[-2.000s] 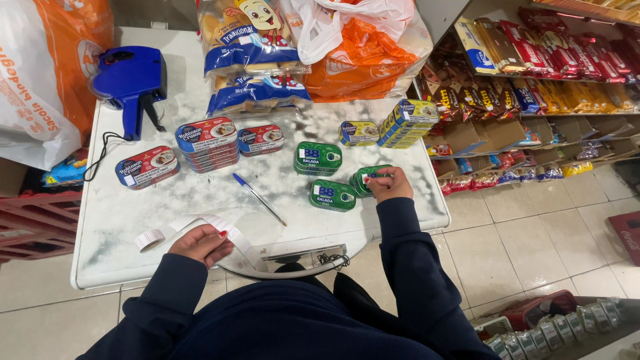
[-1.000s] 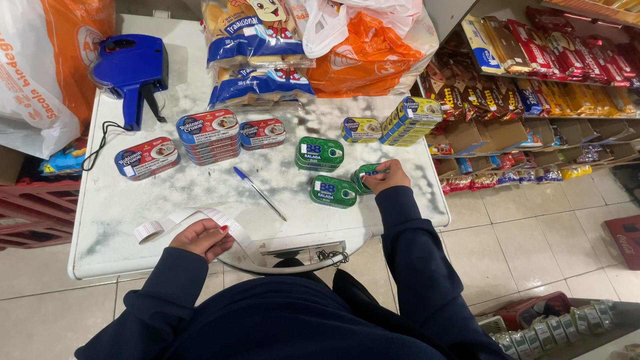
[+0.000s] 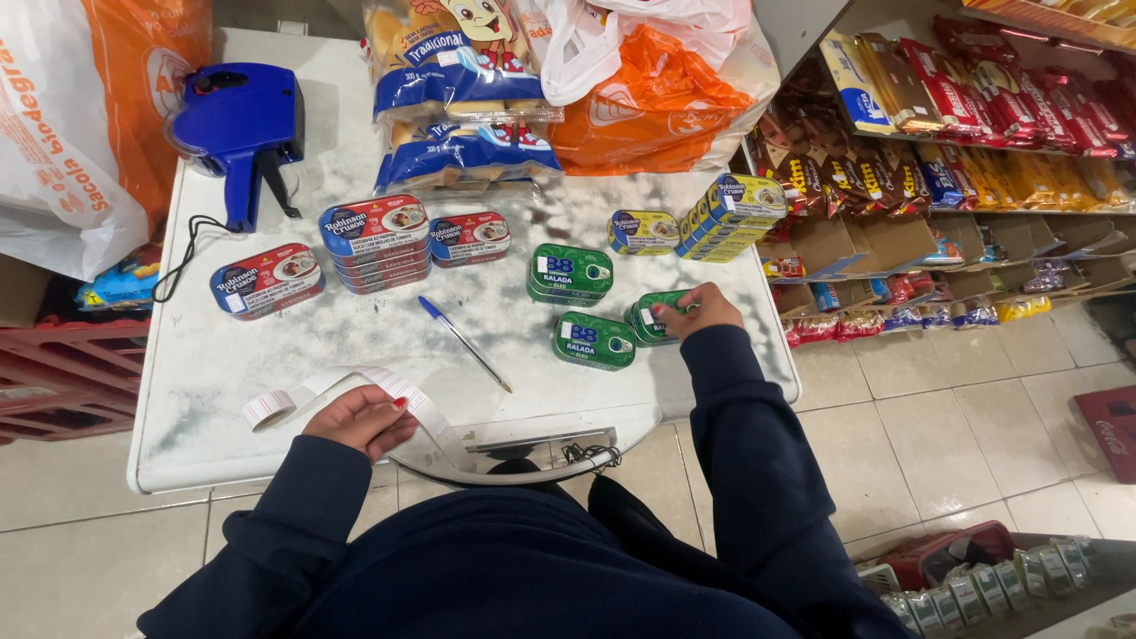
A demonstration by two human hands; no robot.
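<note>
My left hand [image 3: 366, 421] pinches a strip of white price labels [image 3: 404, 390], whose small roll [image 3: 268, 410] lies on the white tabletop [image 3: 204, 355]. My right hand [image 3: 706, 311] rests its fingers on the top of a green fish tin [image 3: 652, 317] at the right. Touching or nearly touching it is another green tin [image 3: 593, 341]; stacked green tins [image 3: 570, 274] stand behind. A blue pen [image 3: 465, 343] lies between the hands. Red and blue sardine tins, one loose [image 3: 268, 281], a stack [image 3: 374, 244] and one beside it [image 3: 470, 239], stand farther back. Yellow tins [image 3: 732, 217] are stacked at the right.
A blue price-label gun [image 3: 238, 133] with a black cord lies at the back left. Bagged bread rolls [image 3: 466, 160] and orange and white plastic bags [image 3: 643, 106] fill the table's back. Shelves of chocolate and snacks [image 3: 976, 160] stand at right; red crates [image 3: 71, 373] stand at left.
</note>
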